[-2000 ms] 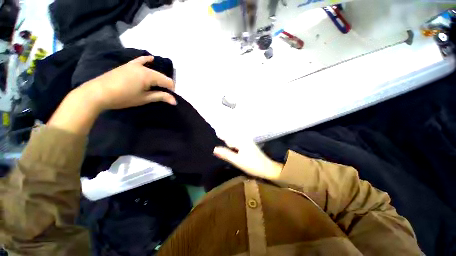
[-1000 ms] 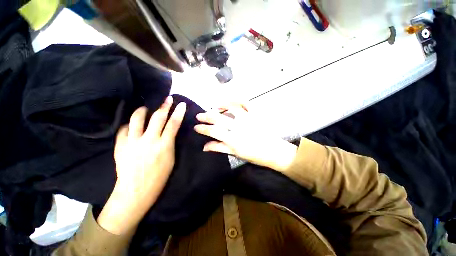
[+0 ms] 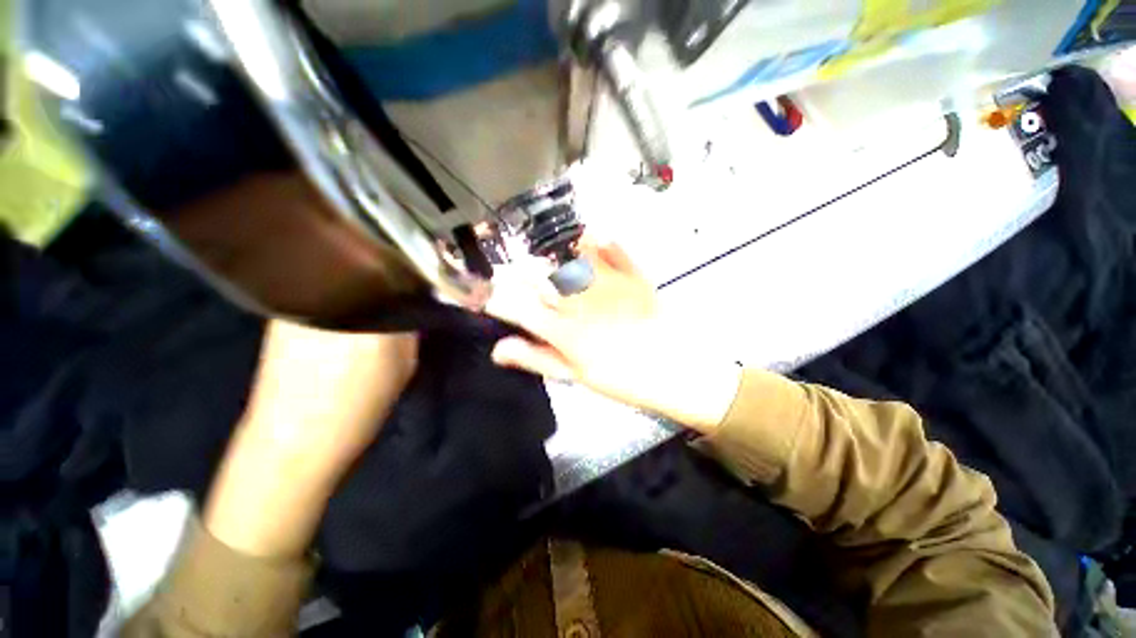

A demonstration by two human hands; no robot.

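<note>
The black garment (image 3: 436,449) lies over the table's front edge and runs up to the machine's needle area (image 3: 542,224). My right hand (image 3: 598,330) is beside the presser foot, its fingertips at the garment's upper edge; whether they grip it cannot be told. My left hand (image 3: 336,374) is on the garment, with its fingers hidden behind the large shiny curved metal part (image 3: 249,187) of the machine. The needle and the fabric edge under it cannot be made out clearly.
The white sewing machine head (image 3: 872,75) with yellow tape spans the top. A red and blue tool (image 3: 780,115) lies on the white table (image 3: 797,274). More black fabric (image 3: 997,361) lies at the right, beyond the table edge. Black fabric also fills the left side.
The view has moved closer to the machine head. Both hands and the garment have moved up to the needle area. My left hand's fingers have gone behind the metal part.
</note>
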